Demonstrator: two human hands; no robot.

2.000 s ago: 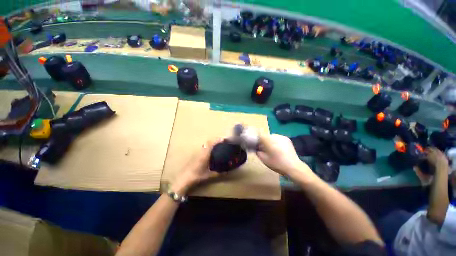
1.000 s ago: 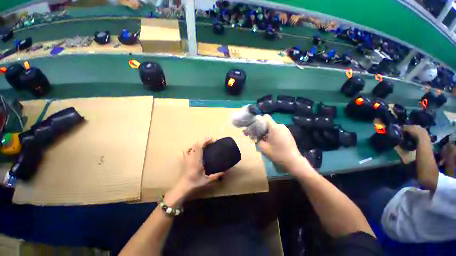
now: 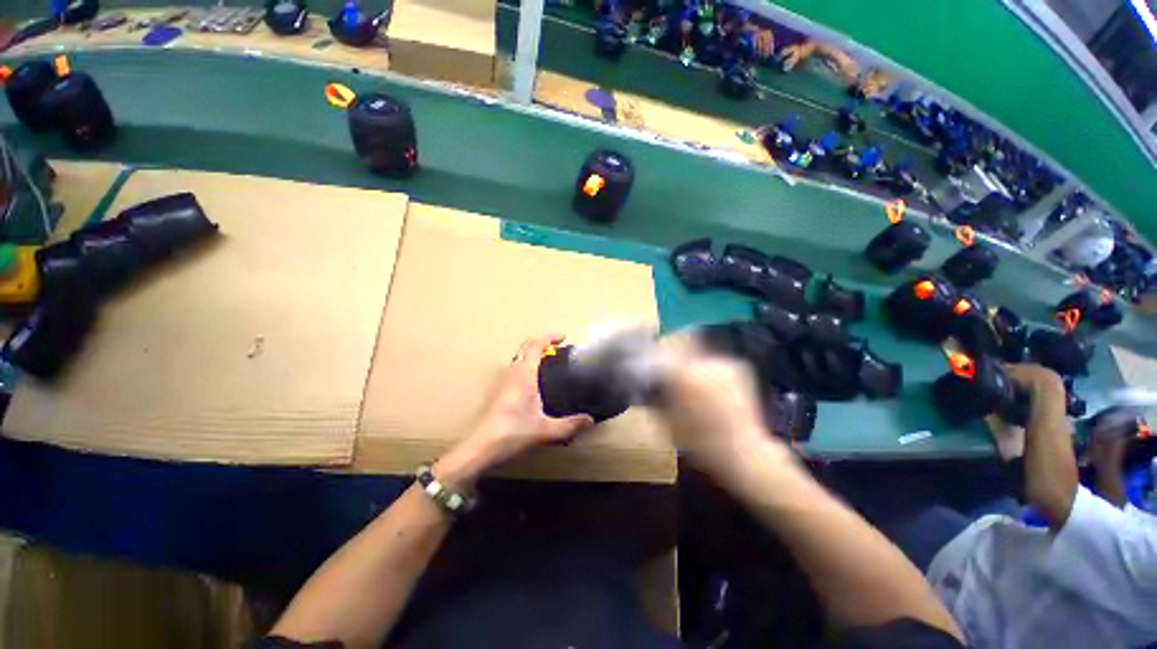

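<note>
A black rounded speaker [image 3: 568, 383] is over the right cardboard mat [image 3: 459, 304]. A bit of orange shows at its upper left. My left hand [image 3: 518, 403] holds it from the left side, fingers around it. My right hand [image 3: 713, 399] is blurred and closed on a whitish wrapped mallet [image 3: 622, 363]. The mallet head overlaps the speaker's right side; motion blur hides whether they touch. The mallet's handle is hidden in my right hand.
Black grille covers [image 3: 768, 273] lie in rows at right, more [image 3: 127, 247] on the left cardboard [image 3: 260, 317]. Speakers [image 3: 605, 185] with orange straps stand on the green conveyor [image 3: 495, 159] behind. A person in a white shirt [image 3: 1053, 571] works at far right. A carton [image 3: 442, 41] is at the back.
The mallet has come down from the speaker's upper right onto its right side. The speaker has turned in my left hand, and orange now shows on it. The camera view has shifted.
</note>
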